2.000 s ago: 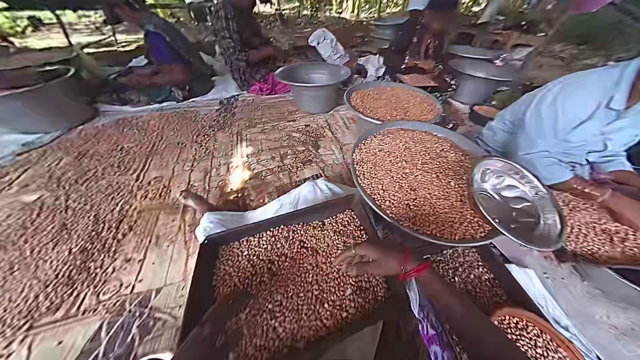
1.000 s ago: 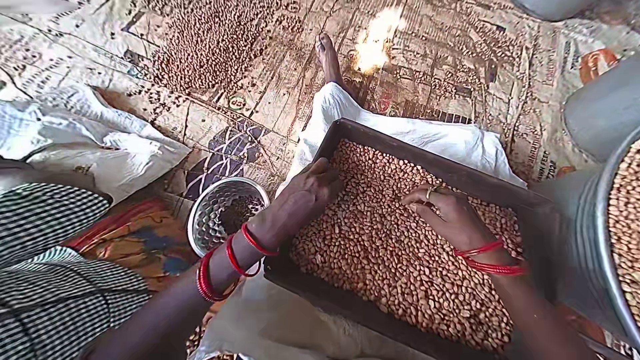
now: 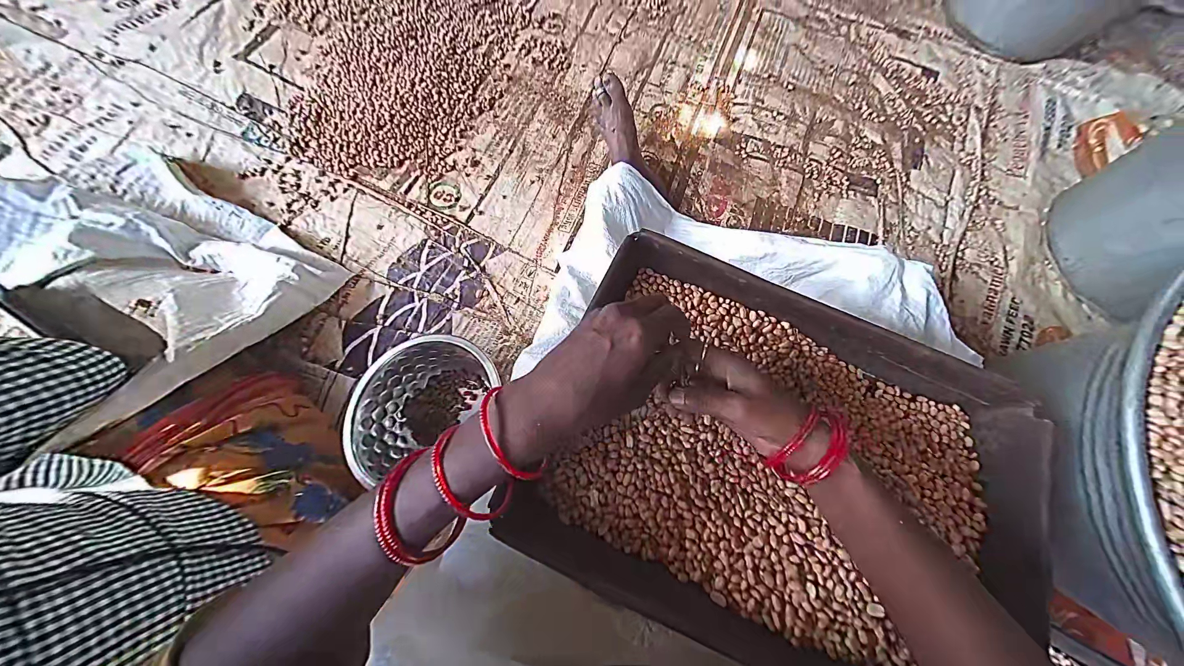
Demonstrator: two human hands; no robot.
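A dark rectangular tray full of shelled peanuts lies tilted across a white cloth. My left hand, with red bangles on its wrist, is over the tray's upper left part, its fingers bent down; what lies between them is hidden. My right hand meets it from the right, just above the peanuts, thumb and fingers close together. Whether it holds any peanuts cannot be told. Left of the tray stands a dimpled metal bowl with small dark bits at its bottom.
Loose peanuts are heaped on the printed sheet floor. A bare foot shows beyond the tray. Metal pots stand at right, one holding peanuts. At left are a white sack and checked cloth of a person beside me.
My two hands, apart over the tray one second ago, have come together above its upper left part. The view has swung down and left since two seconds ago.
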